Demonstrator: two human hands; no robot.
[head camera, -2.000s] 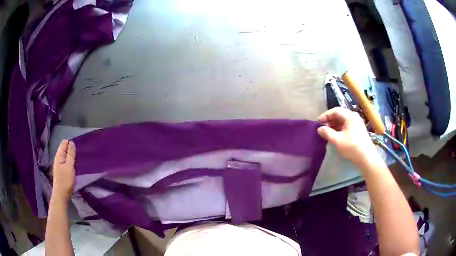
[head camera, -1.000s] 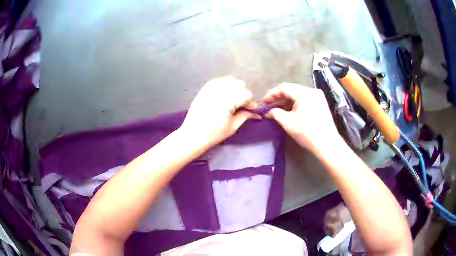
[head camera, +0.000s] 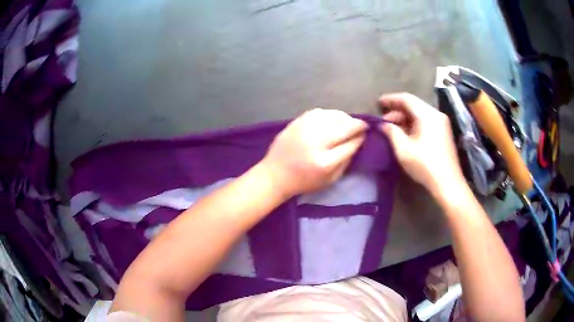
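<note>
A purple garment piece lies on the near part of the pressing table, with pale lilac interlining and a purple pocket piece showing. My left hand grips its far edge near the right corner, fingers curled over the cloth. My right hand pinches the same edge at the corner with thumb and fingers. The fold between the hands is partly hidden by the fingers. The steam iron with its tan handle stands to the right of my right hand, untouched.
Heaped purple and lilac cloth lies along the left table edge. Blue hose runs from the iron down the right side. Red and yellow handled tools lie at far right. More purple cloth and a white object are low at right.
Since the first frame, my left hand has come from the piece's left end to its right corner beside my right hand. In the last second, the hands moved slightly apart along the edge.
</note>
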